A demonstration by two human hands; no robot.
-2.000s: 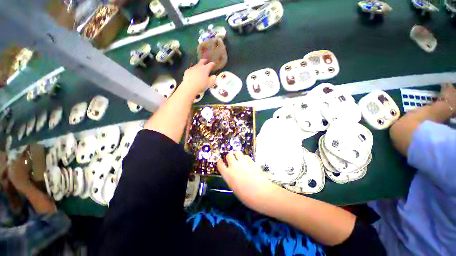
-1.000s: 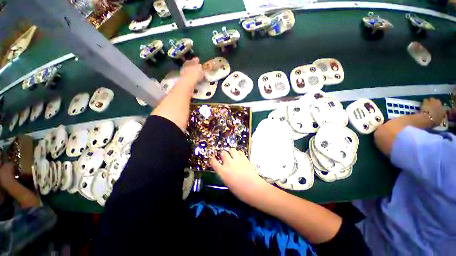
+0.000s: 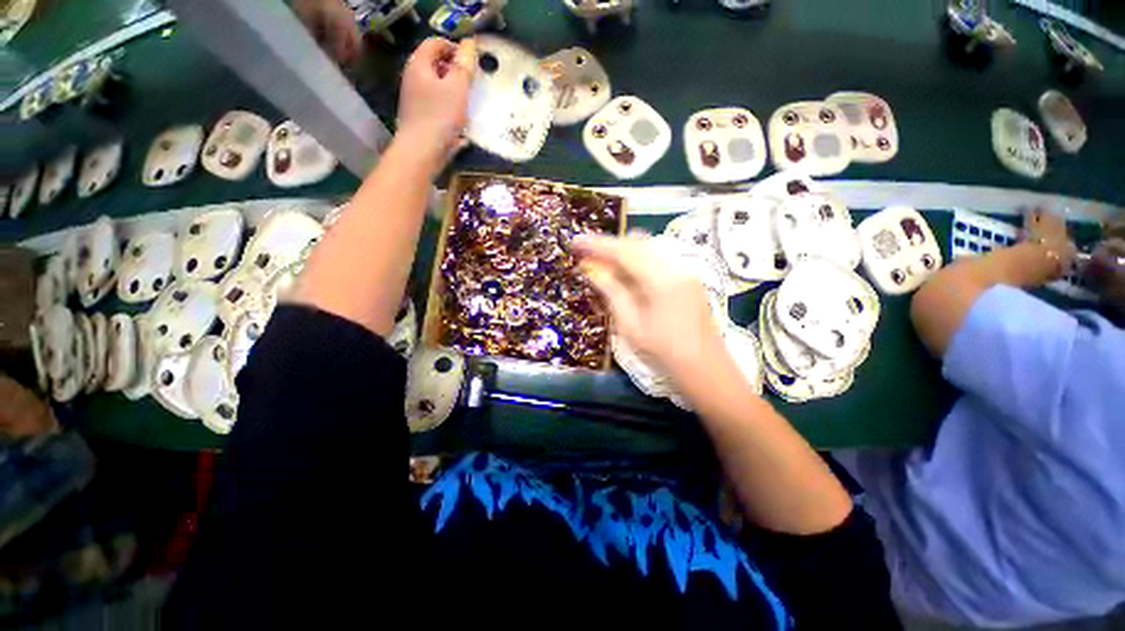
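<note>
My left hand [image 3: 434, 96] is stretched forward over the line and grips a cream-white plastic cover [image 3: 508, 105] by its left edge, tilted up. My right hand [image 3: 654, 296] is blurred over the right edge of the parts box [image 3: 619, 222] and the covers beside it. I cannot tell if its fingers hold anything. The shallow box holds a heap of tiny shiny gold, copper and purplish pieces [image 3: 512, 277]. A mallet [image 3: 476, 387] lies between the box and the bench's near edge, its dark handle pointing right.
Stacked covers [image 3: 820, 327] stand right of the box and more covers [image 3: 185, 314] at left. Single covers [image 3: 725, 144] lie along the line. A grey post [image 3: 290, 86] slants across the upper left. A neighbour's blue sleeve [image 3: 1036, 370] is at right.
My left hand has moved forward and now holds up a cover from the line. My right hand has lifted from the shiny pieces and moved right. The view has shifted.
</note>
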